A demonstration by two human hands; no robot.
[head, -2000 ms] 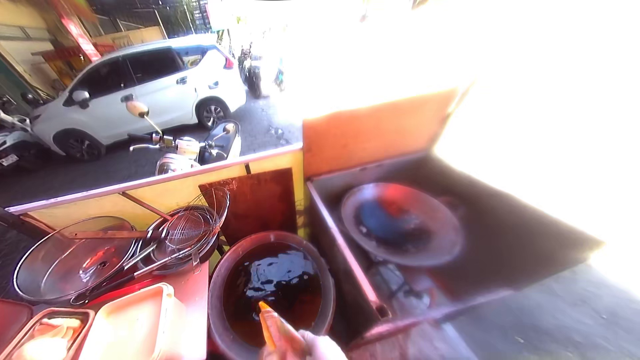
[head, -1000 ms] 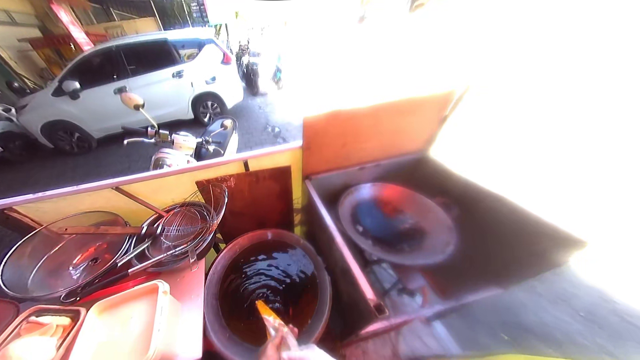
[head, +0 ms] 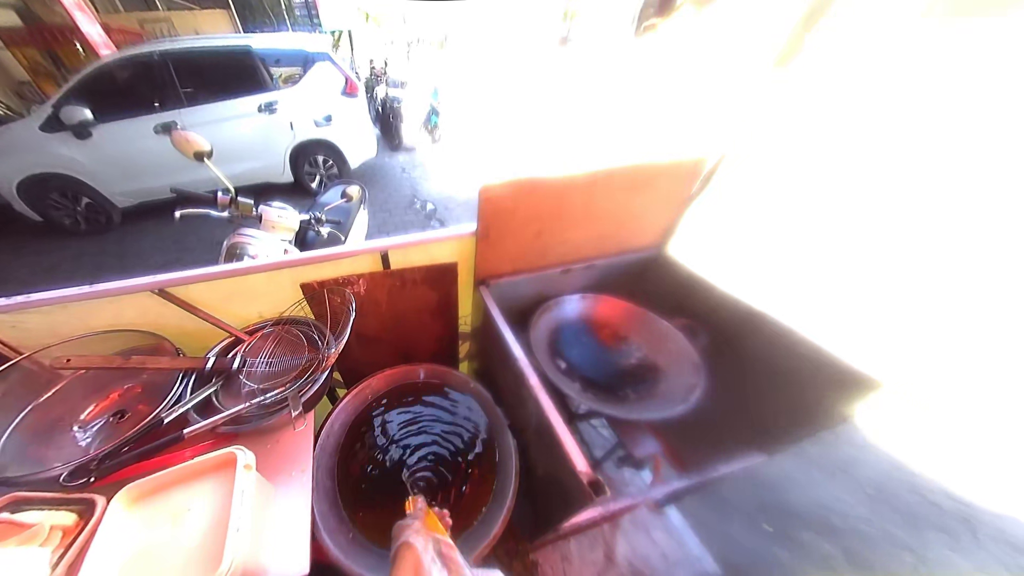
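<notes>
At the bottom centre, my right hand [head: 420,544] is closed around a small orange-yellow thing [head: 436,524], whose exact kind I cannot tell. The hand is over the near side of a large round tub [head: 331,480] of dark reddish-brown liquid [head: 432,432]. Ripples spread across the liquid from a spot just beyond the fingertips. Whether the thing touches the liquid is unclear. My left hand cannot be made out.
Left of the tub lie wire strainers [head: 280,356], a wide metal pan [head: 96,408] and a pale plastic container [head: 172,512]. On the right, a wok [head: 620,356] sits in a metal-sided stove stand [head: 544,400]. Behind the low wall stand a scooter [head: 280,224] and a white car [head: 216,128].
Ripples now cover much more of the liquid than two seconds ago. The right hand stays at the tub's near side with the orange-yellow thing.
</notes>
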